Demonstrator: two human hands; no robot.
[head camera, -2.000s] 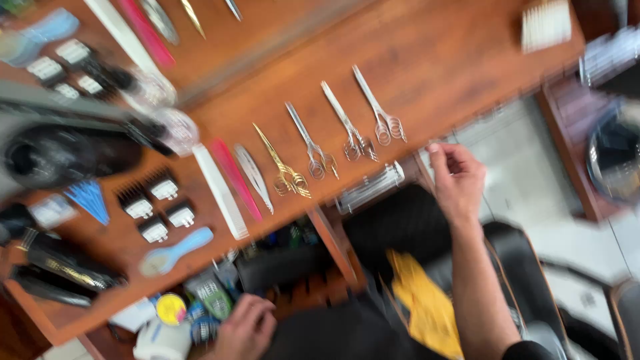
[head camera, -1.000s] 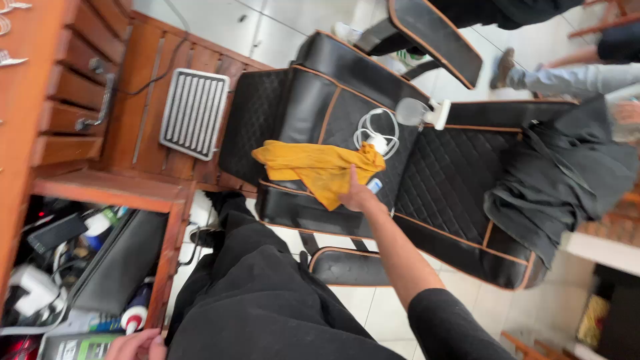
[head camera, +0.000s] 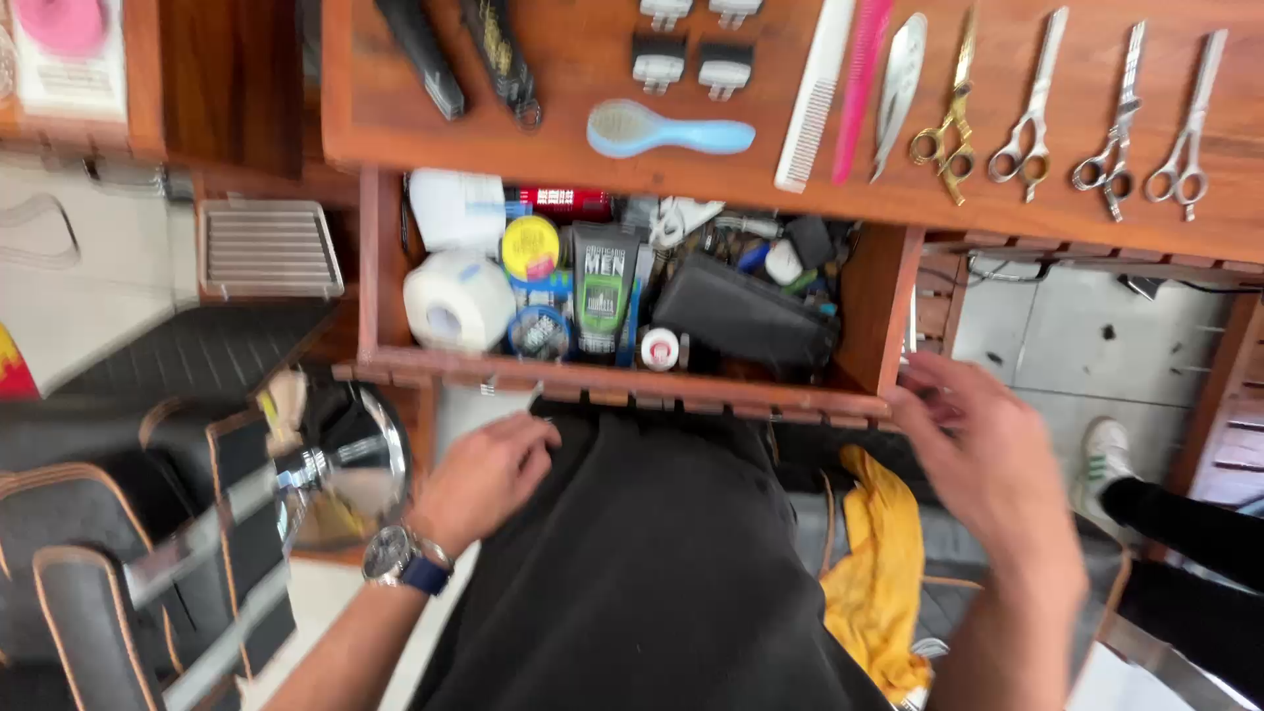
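Note:
An open wooden drawer (head camera: 632, 383) juts out below the counter, packed with a white paper roll (head camera: 458, 301), a dark tube of hair or skin product (head camera: 602, 291), a yellow-lidded jar (head camera: 531, 248) and a black case (head camera: 748, 314). My left hand (head camera: 489, 474), fingers loosely curled, is just below the drawer's front left part, with nothing seen in it. By the drawer's front right corner is my right hand (head camera: 973, 434), blurred; its fingertips are near or on the corner, and I cannot tell if they touch. A yellow cloth (head camera: 877, 583) lies on the black chair below that hand.
On the wooden counter (head camera: 721, 178) lie a blue brush (head camera: 671, 133), a white comb (head camera: 816, 94), a pink comb (head camera: 862, 89), a razor (head camera: 900, 94) and several scissors (head camera: 1027, 118). Black barber chairs (head camera: 89, 513) stand at left. A person's shoe (head camera: 1104, 464) is at right.
The view has swung from the chair back to the drawer and counter. My right hand has left the yellow cloth, where it was one second ago, and is now by the drawer's corner.

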